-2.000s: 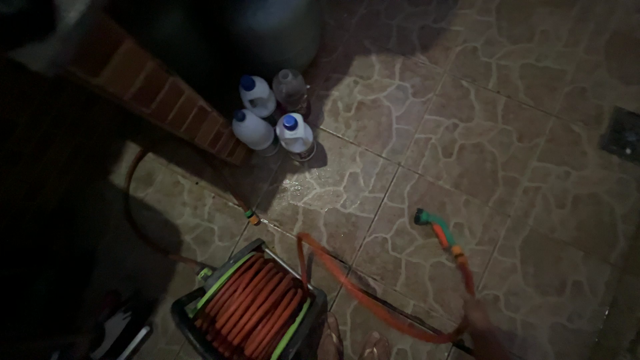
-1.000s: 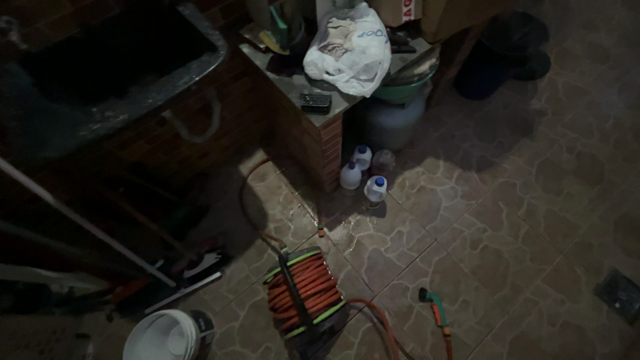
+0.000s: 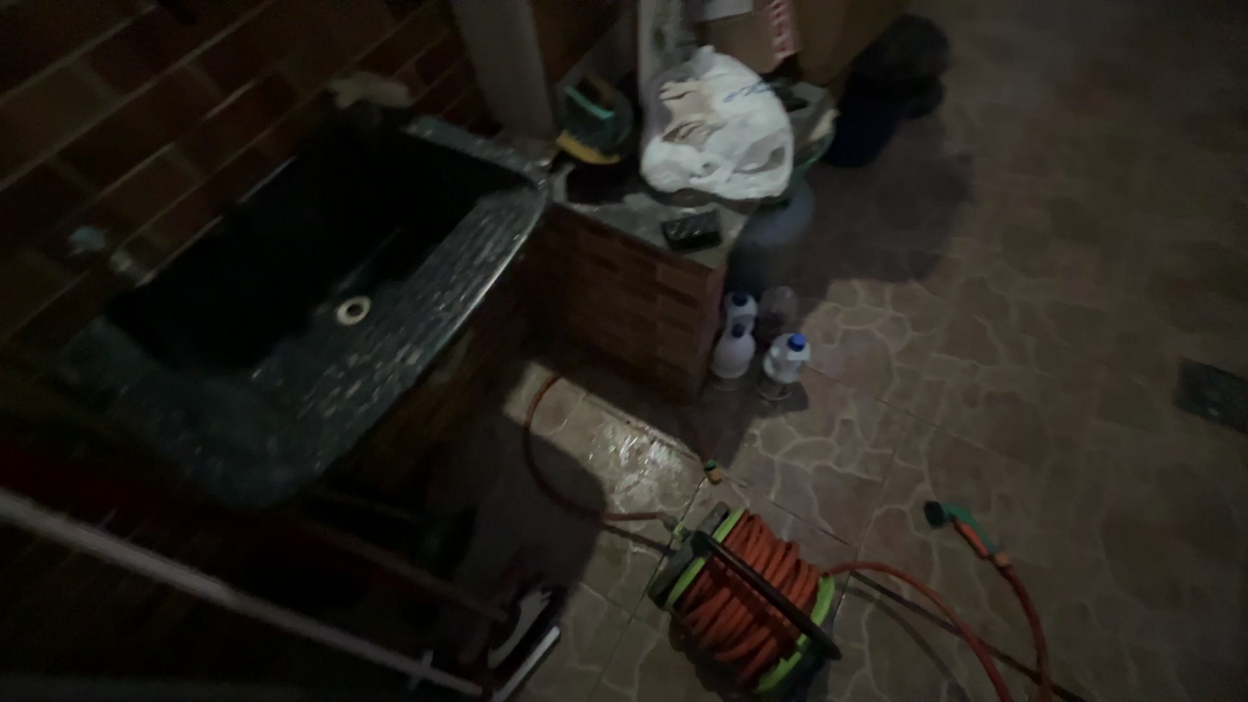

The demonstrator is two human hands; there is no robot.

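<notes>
Neither of my hands shows in the head view. An orange garden hose is wound on a hose reel (image 3: pixel 751 595) with green-yellow rims and a dark handle, standing on the tiled floor. Its loose length runs right to a green and orange spray nozzle (image 3: pixel 965 529) lying on the tiles. On the reel's other side a thinner hose (image 3: pixel 531 439) curves toward the brick base, and a small hose connector (image 3: pixel 713 472) lies just above the reel. Plastic bottles with blue caps (image 3: pixel 785 363) stand by the brick pillar.
A dark stone sink (image 3: pixel 390 380) with a drain is at left. A counter on a brick pillar (image 3: pixel 624 302) bears a white plastic bag (image 3: pixel 721 132) and a small black object (image 3: pixel 691 229). A long pale pole (image 3: pixel 224 595) crosses the lower left. A dark floor piece (image 3: pixel 1212 392) lies far right.
The view has swung left and up, bringing the sink and counter into sight. A faint hand by the hose at lower right two seconds ago is out of view.
</notes>
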